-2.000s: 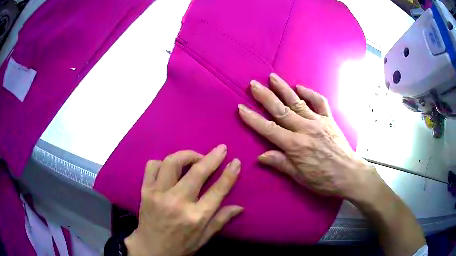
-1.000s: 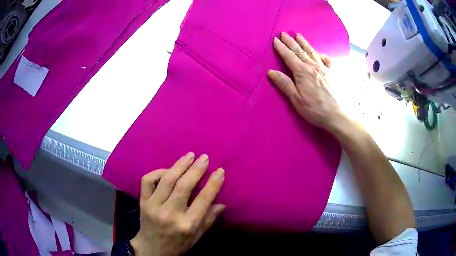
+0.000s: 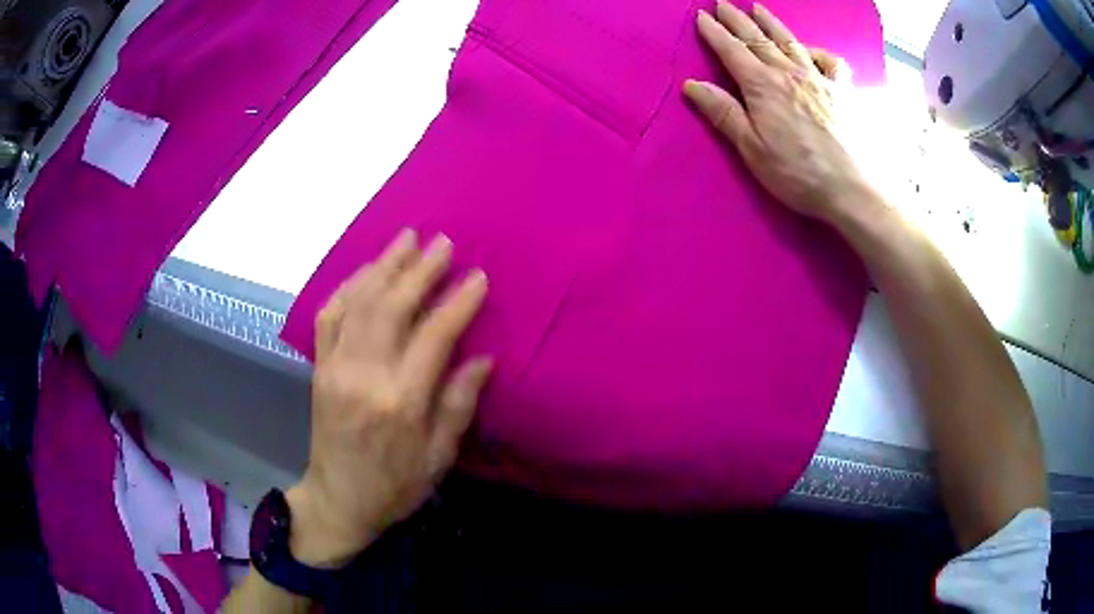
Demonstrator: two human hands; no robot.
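Note:
The large magenta front panel (image 3: 672,324) lies spread over the table, its lower part reaching over the curved front edge. A narrow pocket welt seam (image 3: 558,84) runs slanting across its upper part. My left hand (image 3: 390,360), slightly blurred, is over the panel's lower left, fingers apart, holding nothing; whether it touches the cloth is unclear. My right hand (image 3: 774,108) lies flat on the panel's upper right, fingers spread, beside the seam's end, near the bright lamp glare.
The sewing machine head (image 3: 990,72) stands at upper right, with yellow and green snips (image 3: 1065,214) behind it. Waiting magenta panels (image 3: 228,132) with a white paper label (image 3: 125,142) lie at left. Magenta and pale pieces (image 3: 90,480) lie lower left. A tape scale (image 3: 228,308) follows the table edge.
My right hand has moved up and away along the panel. My left hand has shifted up and slightly left. The whole view has shifted, and the panel's seam appears higher in view.

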